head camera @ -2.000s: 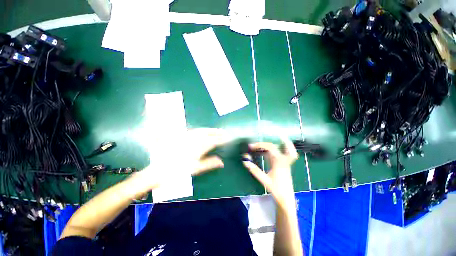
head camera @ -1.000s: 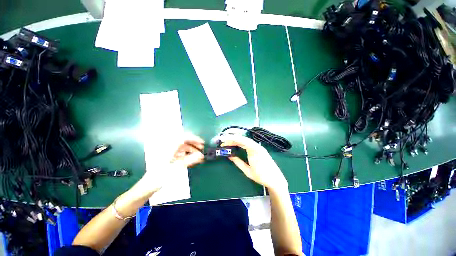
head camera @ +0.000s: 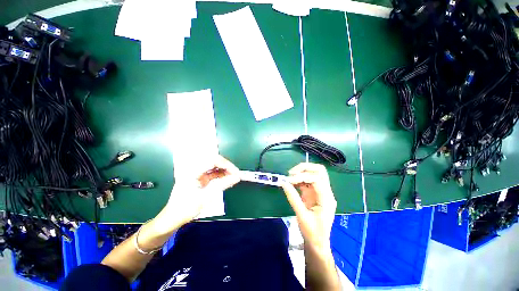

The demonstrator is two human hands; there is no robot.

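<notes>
A connector module (head camera: 263, 178) is held level between my two hands. Its face towards me shows a blue port in a pale silver-white strip, the face label. My left hand (head camera: 207, 185) grips the module's left end with thumb and fingers. My right hand (head camera: 310, 190) grips its right end. A black cable leaves the module and runs to a tied cable coil (head camera: 321, 149) on the table. The cable-end plugs (head camera: 407, 201) lie further right. A white label sheet (head camera: 192, 128) lies partly under my left hand. Whether the strip is stuck down everywhere cannot be told.
A second white sheet (head camera: 254, 63) lies angled further away. White sheets (head camera: 162, 28) overlap at the far side, with a small white stack (head camera: 291, 8) beyond. Black cable heaps stand at left (head camera: 34, 125) and right (head camera: 455, 85). Blue bins (head camera: 396, 250) sit below the bench edge.
The module was bare black around its port and now shows a pale strip there. My right hand has moved right to the module's end. The whole view has shifted slightly.
</notes>
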